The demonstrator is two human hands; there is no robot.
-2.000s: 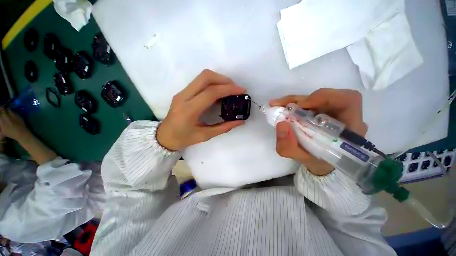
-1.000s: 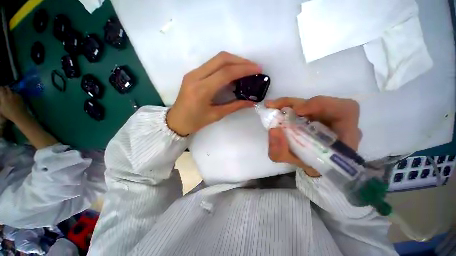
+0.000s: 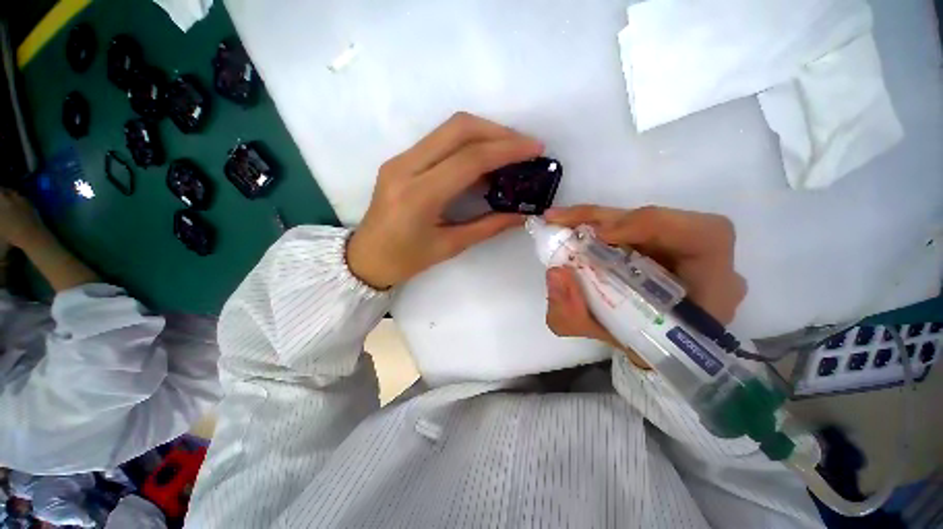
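My left hand (image 3: 419,207) holds a glossy black rounded-square watch case (image 3: 524,186) by two opposite edges, between thumb and fingers, over the white board. My right hand (image 3: 662,258) holds a fat clear and white glue dispenser (image 3: 636,305) like a pen. The dispenser has a blue label, red marks, a green end cap (image 3: 747,411) and a pale hose at its rear. Its white nose is at the lower edge of the case, close to my left thumb. The fine needle tip is too small to tell whether it touches.
Several black housings (image 3: 187,104) and a thin black ring (image 3: 119,173) lie on the green mat (image 3: 264,287) at left. Folded white sheets (image 3: 724,62) lie upper right on the white board (image 3: 445,52). A parts tray (image 3: 863,384) is at right. Another person's hand and sleeve show at far left.
The watch case has moved right and up in view and turned slightly. The dispenser's nose has moved from the case's right side to its lower edge, and its rear has swung down and left.
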